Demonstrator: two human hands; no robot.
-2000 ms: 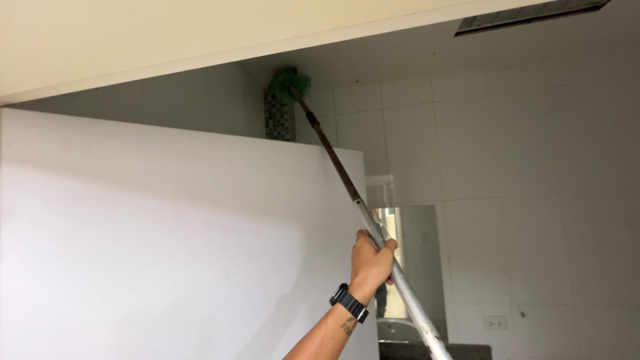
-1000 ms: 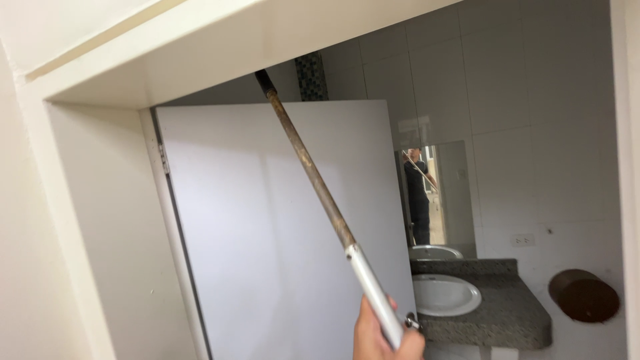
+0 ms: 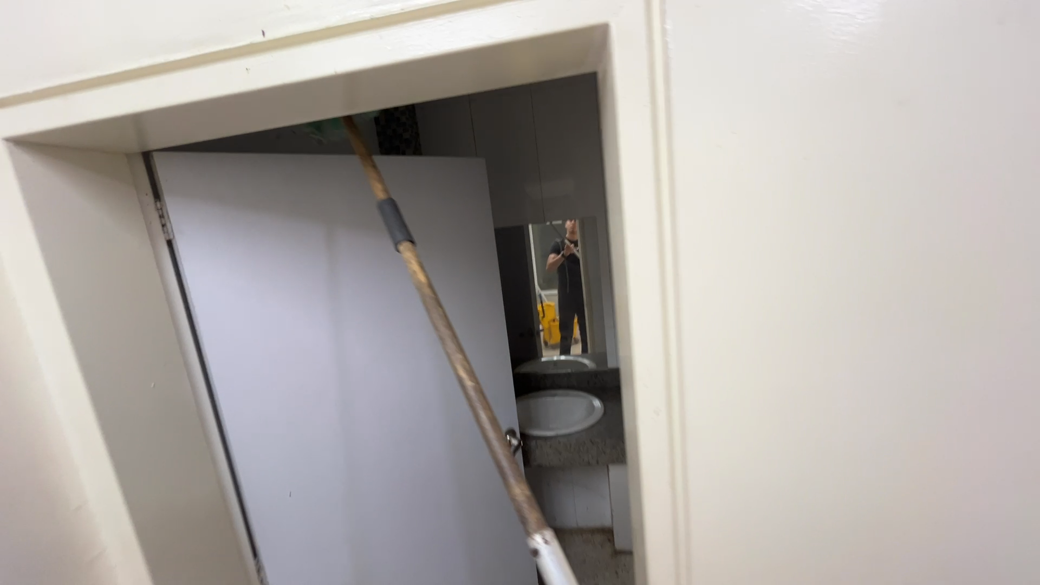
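Note:
A long pole (image 3: 455, 349) slants through the doorway from the bottom centre up to the left. Its upper part is brown with a dark grey collar (image 3: 396, 224), and its lower end in view is a pale metal tube. A green brush head (image 3: 329, 130) shows in part at the top, behind the lintel and above the white door (image 3: 325, 325). Neither of my hands is in the frame now, so how the pole is held is hidden.
A cream door frame (image 3: 638, 325) surrounds the opening. Inside are a door handle (image 3: 513, 440), a white oval sink (image 3: 561, 413) in a grey stone counter (image 3: 577, 449), and a mirror (image 3: 603, 325) reflecting a person and a yellow bucket. A cream wall (image 3: 853, 284) stands at right.
The hand that gripped the pole's metal tube has left the view. The green head, high inside the room two seconds ago, now shows just behind the lintel. The view has moved back.

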